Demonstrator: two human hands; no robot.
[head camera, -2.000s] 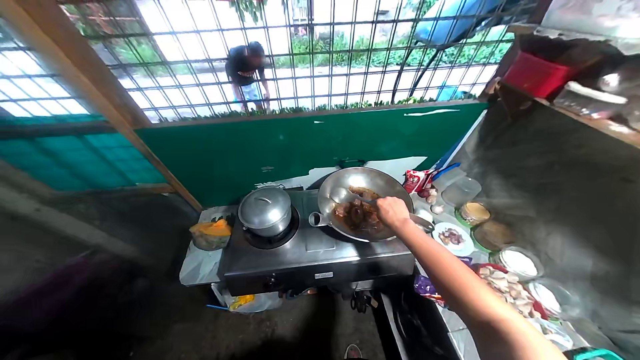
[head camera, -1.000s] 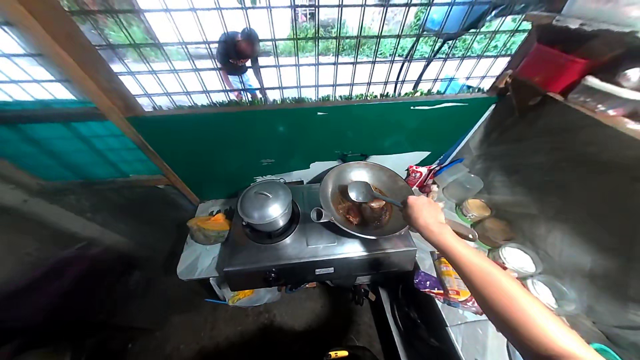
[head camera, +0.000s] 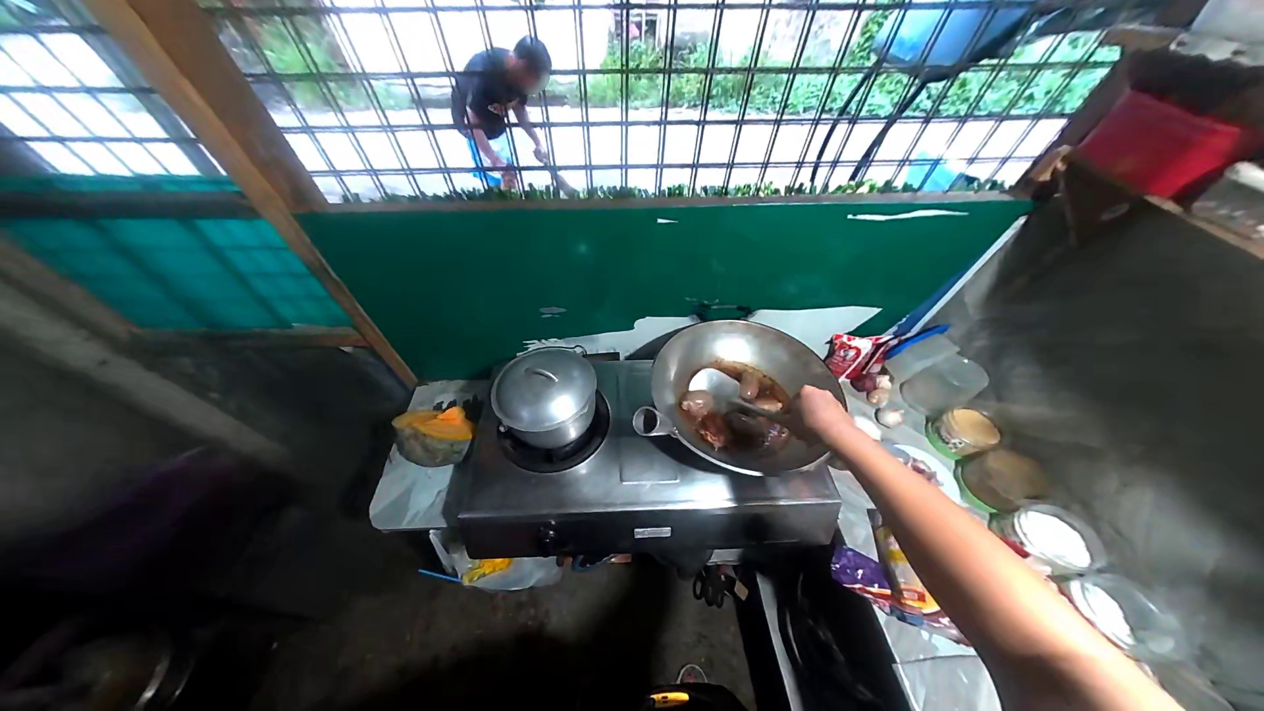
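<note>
My right hand (head camera: 822, 413) is closed around the handle of a metal ladle (head camera: 721, 387), over the right side of a metal wok (head camera: 696, 346). The bowl of the ladle rests among pieces of meat (head camera: 726, 430) in brown sauce. The wok sits on the right burner of a steel two-burner gas stove (head camera: 647, 494), its loop handle (head camera: 652, 422) pointing left. On the left burner stands a lidded aluminium pot (head camera: 543, 395). My left hand is out of view.
A cut piece of squash (head camera: 434, 434) lies left of the stove. To the right are garlic bulbs (head camera: 889, 417), a white plate (head camera: 928, 469), jars (head camera: 1055, 538) and packets (head camera: 859, 568). Behind the stove rises a green panel (head camera: 592, 257) below a metal grille; a person (head camera: 499, 104) bends outside.
The ladle, raised above the food a second ago, is now down in the sauce at the wok's middle. My right hand stays closed on its handle.
</note>
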